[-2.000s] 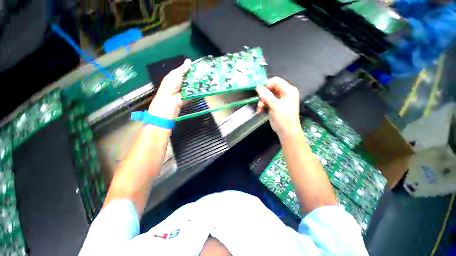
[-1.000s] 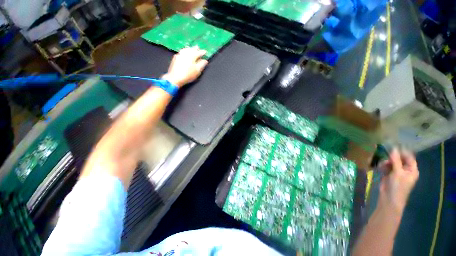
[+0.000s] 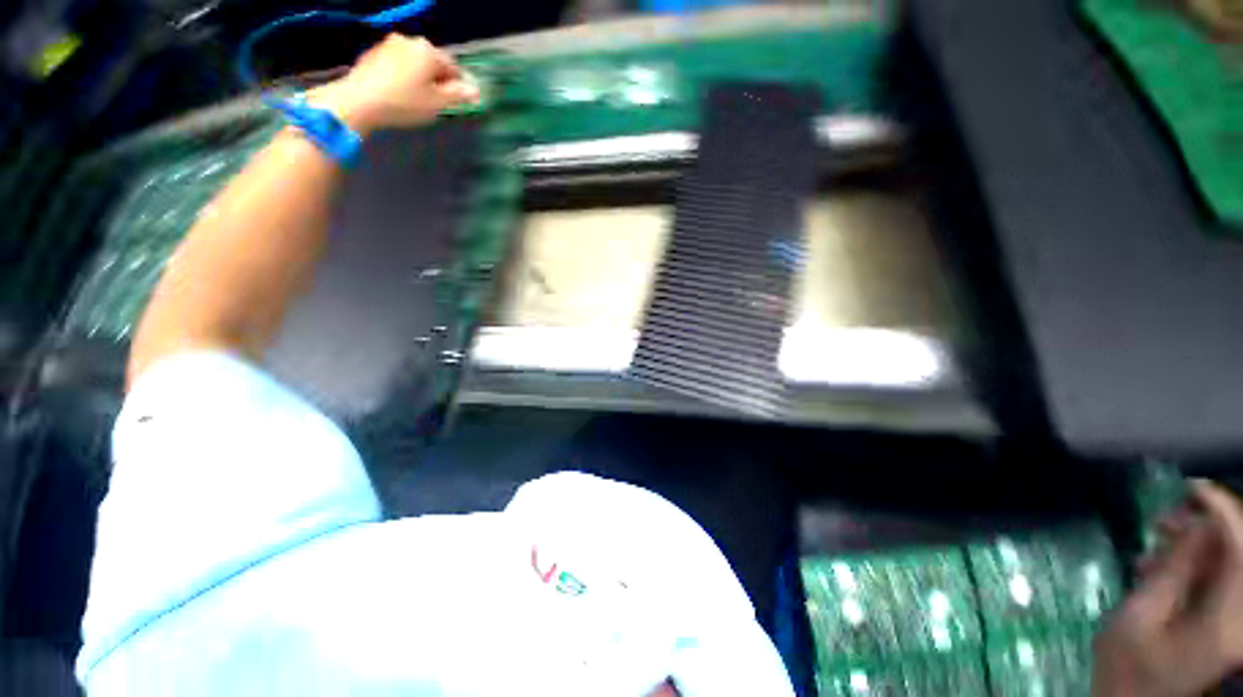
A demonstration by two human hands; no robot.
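My left hand [image 3: 409, 85], with a blue wrist band, is at the far end of the left board stack. Its fingers are curled beside the black sheet [image 3: 375, 259] and a row of green boards [image 3: 487, 225]; whether they grip anything is not clear. My right hand [image 3: 1179, 599] is blurred and cut off at the right edge, near the component-side-up boards [image 3: 954, 613] at the lower right. Whether it holds anything cannot be told. A plainer green board [image 3: 1183, 102] lies on the right black sheet [image 3: 1091, 286].
A ribbed black pad [image 3: 729, 279] lies across the silver rails [image 3: 607, 150] and the pale recessed area [image 3: 593, 266]. Small loose boards [image 3: 607, 85] lie on the green surface beyond. A blue cord [image 3: 293, 25] loops behind my left hand.
The view has swung left. My left hand has left the green board on the right stack and moved to the left stack. My right hand has moved from near the pale box towards the lower right boards.
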